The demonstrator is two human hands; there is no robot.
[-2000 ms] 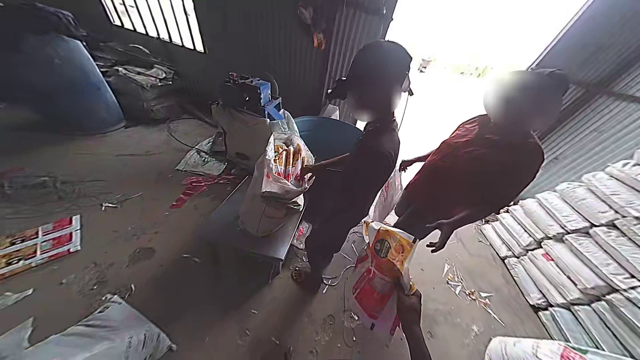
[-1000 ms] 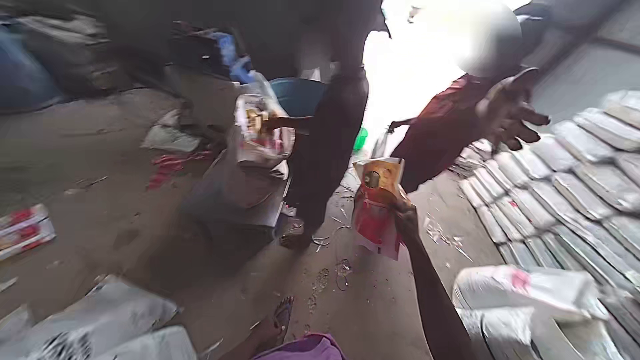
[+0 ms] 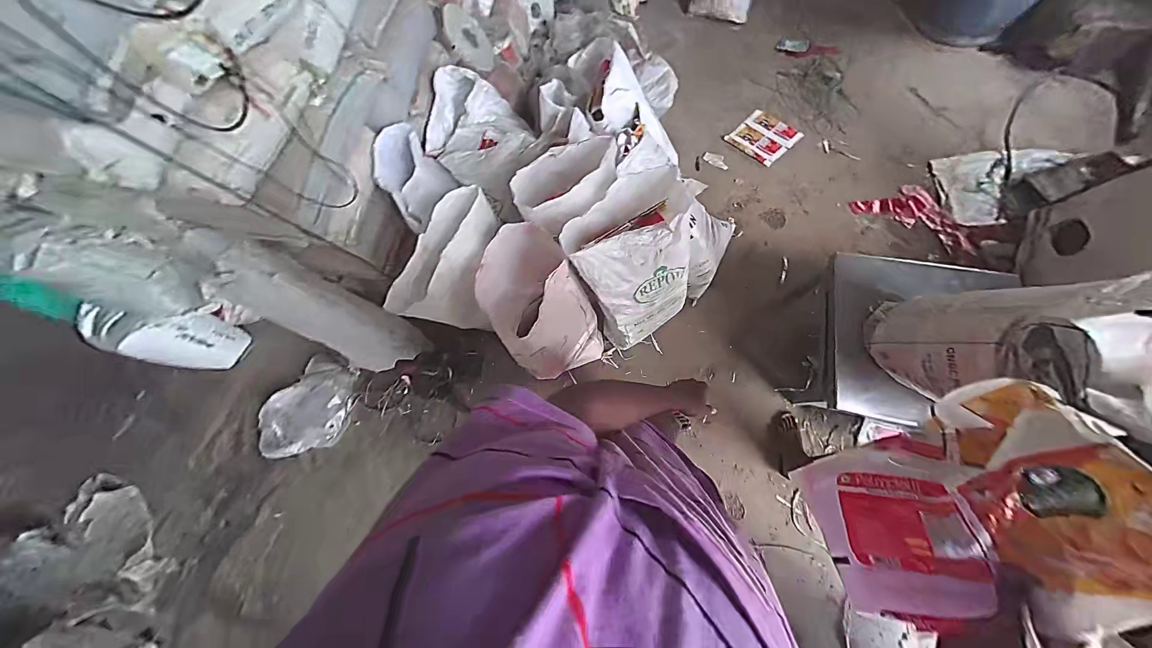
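Note:
Neither my left hand nor my right hand shows in the frame. A red, orange and clear printed plastic bag (image 3: 918, 531) hangs at the lower right, close to the camera; whatever holds it is hidden or outside the view. Purple cloth with red and dark lines (image 3: 576, 540) covers my lap at the bottom centre, and a bare foot (image 3: 688, 400) sticks out beyond it. Ahead of the foot, several white woven sacks (image 3: 531, 297) stand bunched on the floor with their tops apart. Red printed packaging shows inside some.
A metal-topped platform (image 3: 886, 288) at the right bears a large pale sack (image 3: 945, 337). Stacked white sacks (image 3: 297, 306) line the left. A flat printed sheet (image 3: 763, 137) and crumpled red plastic strips (image 3: 909, 211) lie on the floor. A clear plastic bag (image 3: 306, 409) lies left of the cloth.
The view has swung strongly left and down. My right hand, which held the printed bag in the earlier frames, no longer shows, and the two other people have left the view.

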